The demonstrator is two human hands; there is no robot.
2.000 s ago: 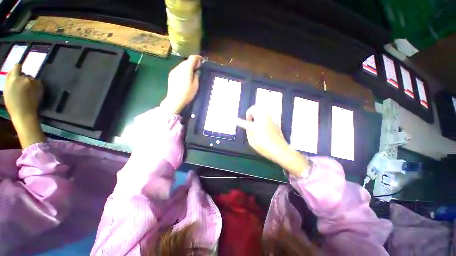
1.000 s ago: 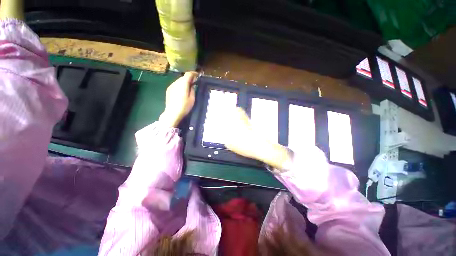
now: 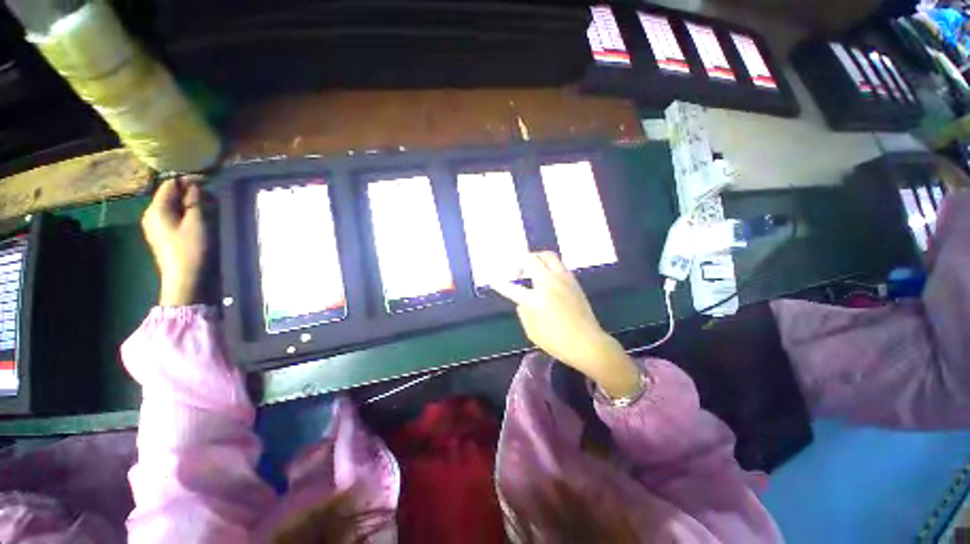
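Observation:
A black phone tray (image 3: pixel 353 255) lies flat on the green bench with lit smartphones in its slots. The leftmost smartphone (image 3: pixel 301 253) and the second one (image 3: pixel 410 239) show white screens with a small green and an orange-red patch at the bottom. My left hand (image 3: pixel 176 236) rests at the tray's left edge; its fingertips are partly hidden, so its hold is unclear. My right hand (image 3: pixel 553 308) is over the lower end of the third smartphone (image 3: pixel 491 218), a finger at its screen. The rightmost smartphone (image 3: pixel 578 213) is lit white.
A white power strip (image 3: pixel 693 159) with a charger (image 3: pixel 691 247) and cable stands right of the tray. Another phone tray (image 3: pixel 782 96) lies behind it. A yellow-wrapped post (image 3: pixel 122 85) is at back left. A neighbour's pink sleeve (image 3: pixel 872 356) is at right.
The view has turned right, so the tray appears further left. My right hand has moved from the left phones to the third one. Green and orange-red patches now show on the first two screens.

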